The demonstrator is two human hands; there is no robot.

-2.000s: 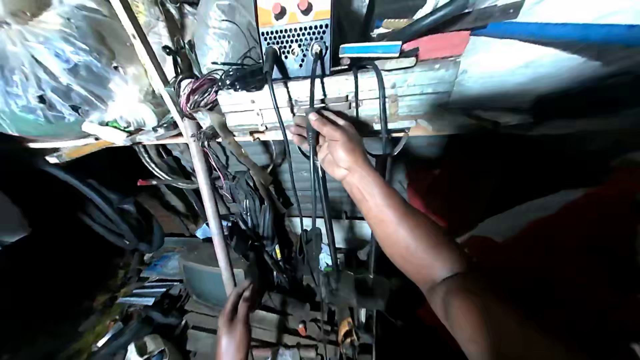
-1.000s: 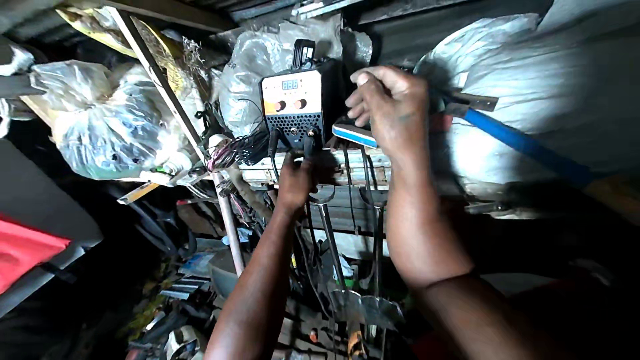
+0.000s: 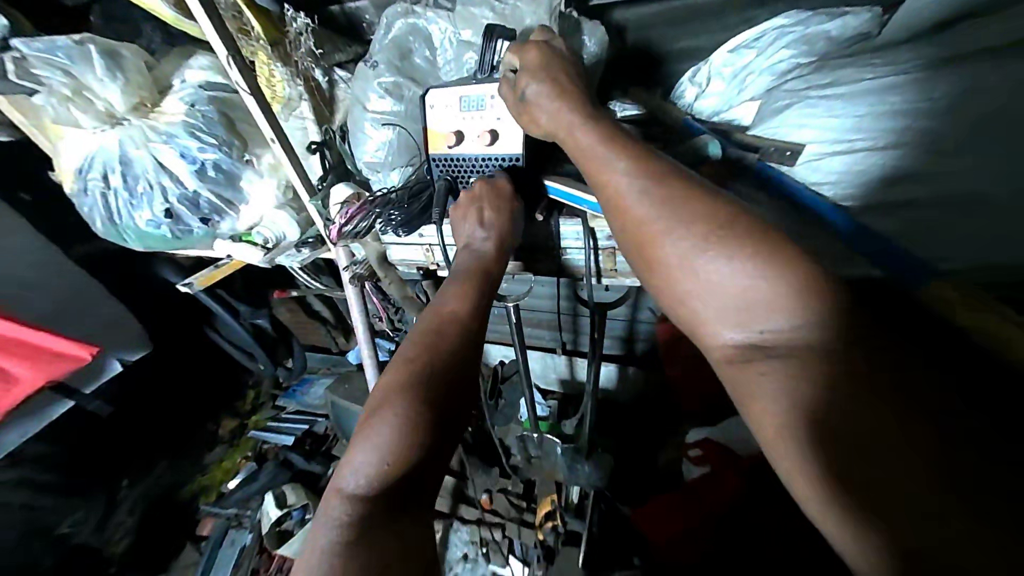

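A welding machine (image 3: 474, 128) with a small display, two knobs and a perforated lower front stands on the shelf. My left hand (image 3: 486, 214) has its fingers curled at the lower right of that front, where a cable connector sat in the earlier frames; the hand hides what it grips. To its left a black cable plug (image 3: 442, 200) sits in the front. My right hand (image 3: 548, 84) is closed around the upper right edge of the machine, beside its black carrying handle (image 3: 494, 50). Whether its fingers hold the handle or the casing is hidden.
Plastic bags (image 3: 160, 160) bulge at left, and a white sack (image 3: 848, 104) lies at right. A slanted pole (image 3: 256, 104) crosses the left side. Bundled wires (image 3: 392, 210) lie beside the machine. Shovels (image 3: 520, 352) hang under the shelf edge (image 3: 616, 264), above scattered scrap.
My left hand has risen from the pole to the machine's front. My right hand has moved from the hanging cable up to the machine's top right. The view has tilted up.
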